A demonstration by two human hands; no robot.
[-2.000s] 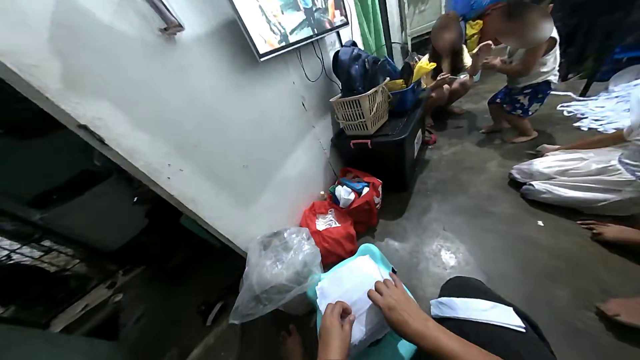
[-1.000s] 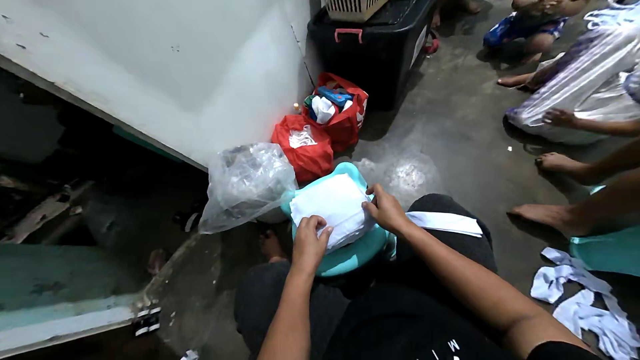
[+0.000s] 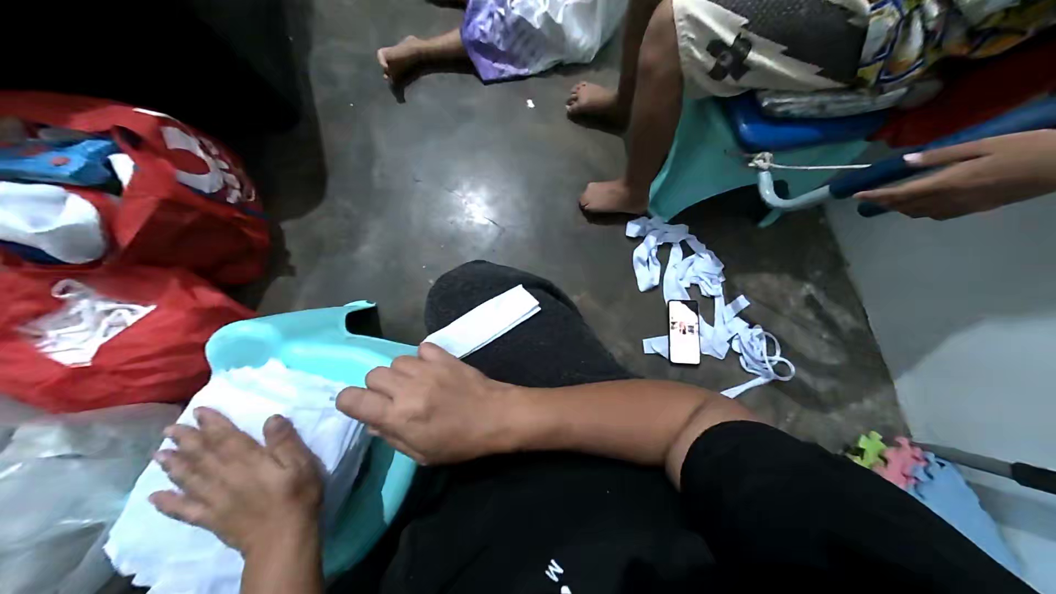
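Note:
A stack of white cloth pieces (image 3: 280,388) lies on a turquoise plastic stool (image 3: 305,326) in front of me. My left hand (image 3: 243,478) rests flat on the stack with its fingers spread. My right hand (image 3: 421,404) is at the stack's right edge with curled fingers; whether they pinch a cloth edge is not clear. A folded white cloth strip (image 3: 487,322) lies across my dark-trousered knee, just beyond my right hand.
Red bags (image 3: 190,206) holding cloth and a clear plastic bag (image 3: 66,487) are at left. White strips (image 3: 693,268) and a smartphone (image 3: 684,332) lie on the floor. Another person's bare feet (image 3: 615,198), a second turquoise stool (image 3: 701,161) and a person's hand (image 3: 973,173) are at right.
The view has swung right and down, bringing the phone into sight. My left hand has flattened and spread over the stack; my right hand has curled at its edge.

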